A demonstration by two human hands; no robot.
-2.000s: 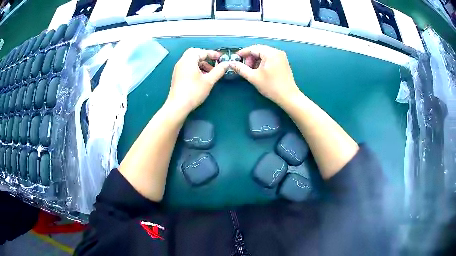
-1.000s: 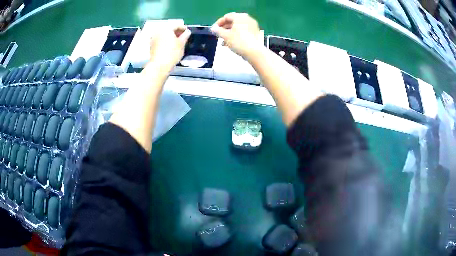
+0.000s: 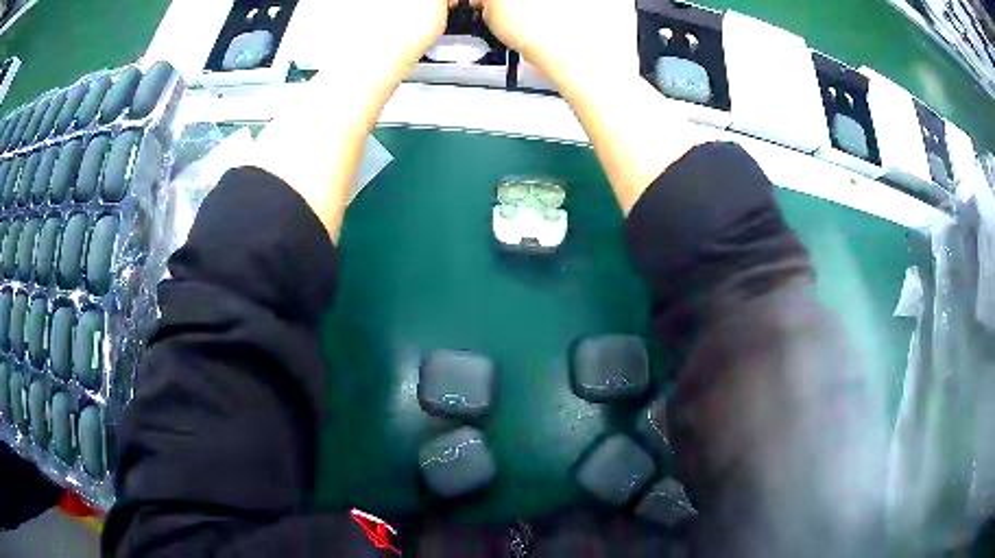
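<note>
My left hand and my right hand are at the top edge, over an open box base with black interior. The edge cuts off both hands, so their fingers and anything in them are mostly hidden. A pale rounded piece lies in that box. An opened charging case with a pale inside stands on the green mat between my forearms. Closed dark charging cases lie nearer me, two on the left and several on the right, partly hidden by my right sleeve.
A clear blister tray with rows of cases stands at left, beside a translucent sheet. A white rail borders the mat. Beyond it are boxes with earbuds and cases and white lids. Clear plastic is at right.
Both hands have left the small case, which now stands open on the mat, and moved forward to the box beyond the rail. Since the last frame, the mat and boxes appear higher in view.
</note>
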